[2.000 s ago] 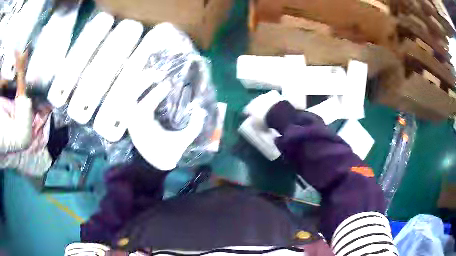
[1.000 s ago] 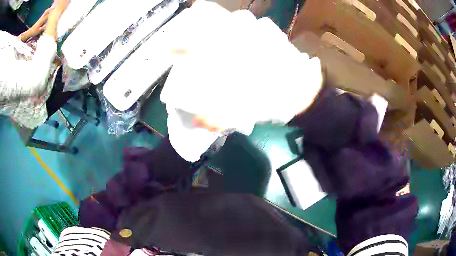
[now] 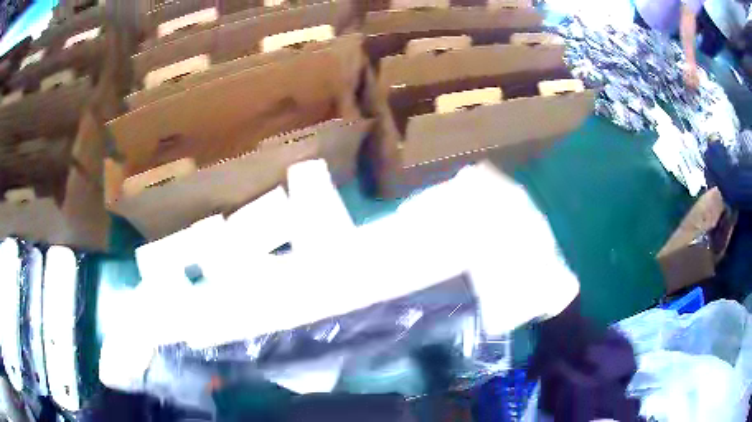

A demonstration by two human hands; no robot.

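A long bagged unit (image 3: pixel 371 317), overexposed white with a dark, shiny lower side, lies across the front, rising to the right. My right hand (image 3: pixel 540 284), in a white glove at the end of a dark sleeve, is on its right end, where a thick white block shows. My left hand (image 3: pixel 124 358) is blurred at its left end, above a dark sleeve. Both hands appear to grip the unit, but the glare hides their fingers. White foam end caps (image 3: pixel 313 194) stand behind the unit, before the cartons.
Open brown cartons (image 3: pixel 495 136) stand in rows at the back. White long units (image 3: pixel 60 321) lie at far left on the green table (image 3: pixel 618 198). Small bagged accessories (image 3: pixel 614 74) are heaped at far right. A small carton (image 3: pixel 693 251) and cloudy plastic sack (image 3: pixel 701 354) sit at right.
The view has turned right towards the cartons. The bagged unit, a bright mass between both hands one second ago, now stretches lengthwise across the front. My hands are farther apart.
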